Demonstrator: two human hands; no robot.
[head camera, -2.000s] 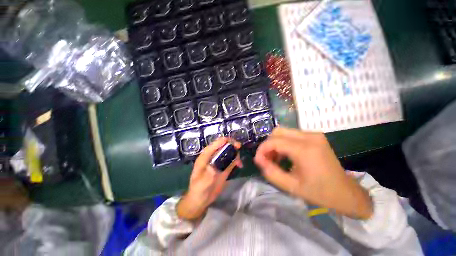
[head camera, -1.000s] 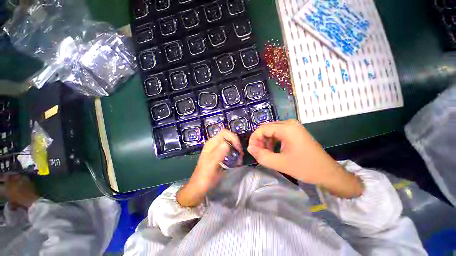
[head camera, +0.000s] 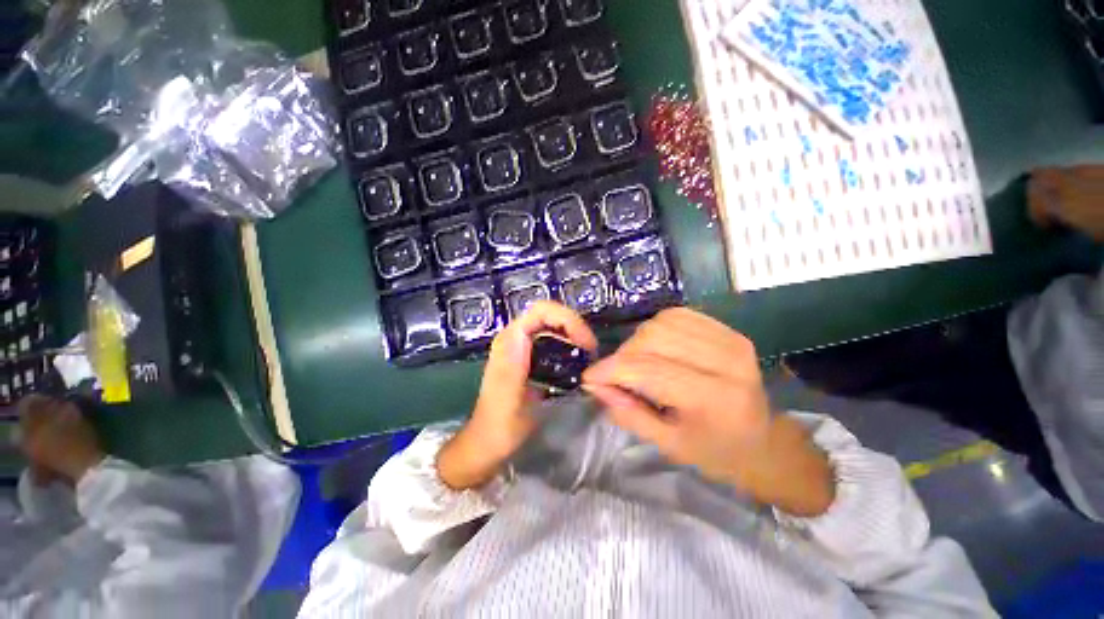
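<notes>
A black rounded watch case (head camera: 558, 363) with a shiny rim is held between the thumb and fingers of my left hand (head camera: 502, 393), just in front of the tray's near edge. My right hand (head camera: 696, 393) has its thumb and fingertips pinched together at the case's right edge. Whether a tiny part is between those fingertips cannot be told. The black blister tray (head camera: 415, 327) lies beyond my hands with a case in most pockets; its near left pocket is empty.
Red specks (head camera: 682, 145) lie between the tray and a white sheet (head camera: 847, 230) with dark marks. Blue bits (head camera: 835, 61) lie on a small white tray on it. Crumpled plastic bags (head camera: 242, 133) and a black box (head camera: 164, 284) are left. Other people's hands show at both edges.
The right fingertips, apart from the case earlier, have moved left to its edge. The case has turned in my left hand and its dark face shows. A person's hand has appeared at the right edge.
</notes>
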